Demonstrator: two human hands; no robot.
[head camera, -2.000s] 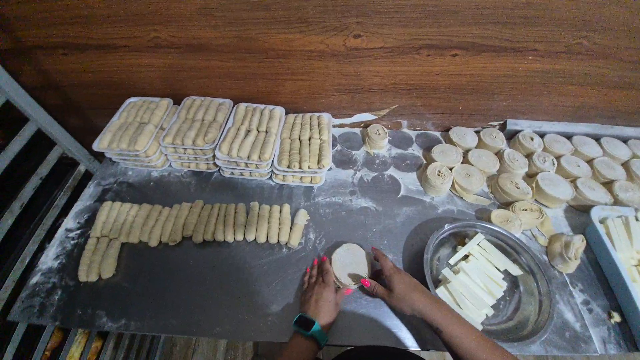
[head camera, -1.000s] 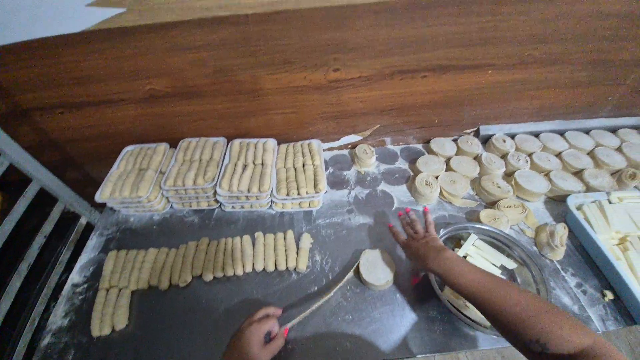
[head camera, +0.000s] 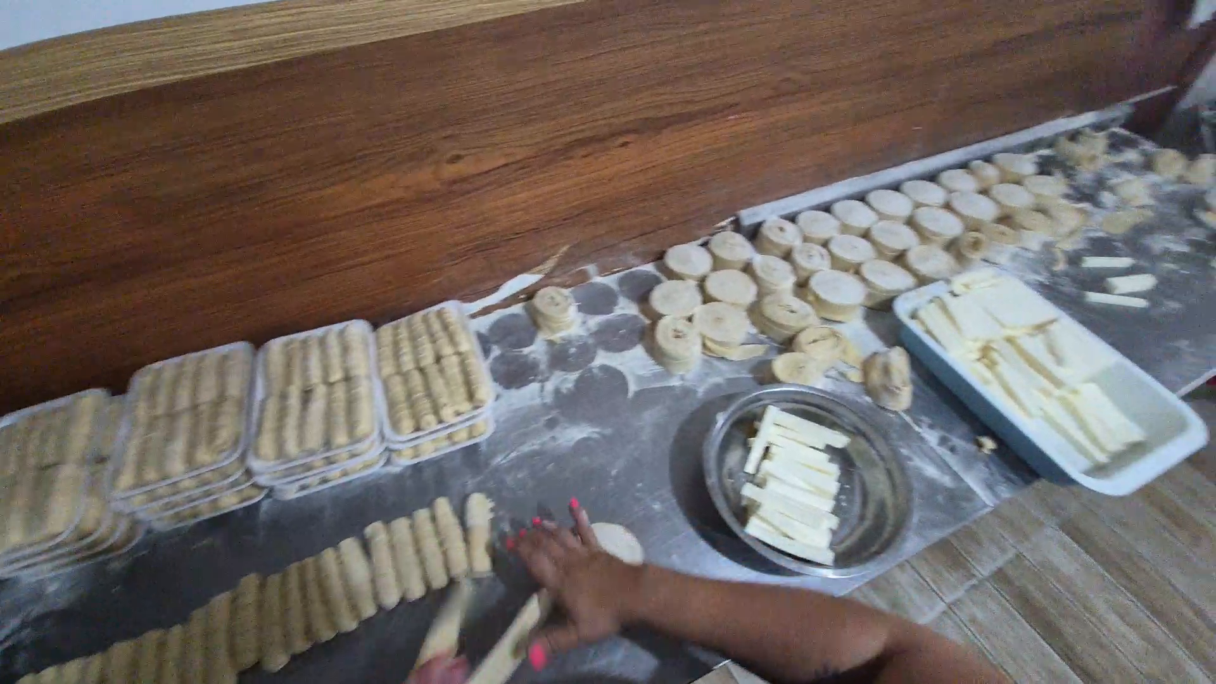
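My right hand (head camera: 579, 589), fingers spread, reaches over a strip of dough (head camera: 513, 638), its thumb beside the strip; whether it grips the strip cannot be told. Just beyond the fingers lies a round dough roll (head camera: 619, 541), partly hidden by the hand. At the bottom edge, my left hand (head camera: 440, 669) is blurred and mostly cut off, with a pale strip (head camera: 446, 622) rising from its fingers. A row of rolled dough sticks (head camera: 351, 579) lies to the left of both hands. Right of my right hand, white cheese-like sticks (head camera: 793, 484) rest in a metal bowl (head camera: 717, 475).
Stacked trays (head camera: 313, 408) of dough sticks stand at the back left. Several dough rolls (head camera: 836, 293) sit along the back right. A light blue tub (head camera: 1154, 456) holds white sticks and slabs. Tiled floor (head camera: 1026, 570) shows beyond the table edge. A wood-patterned wall (head camera: 456, 152) runs behind.
A second ago my left hand held a long strip drawn from the dough roll. My right hand has moved from near the bowl to over the strip. The view has swung to the right.
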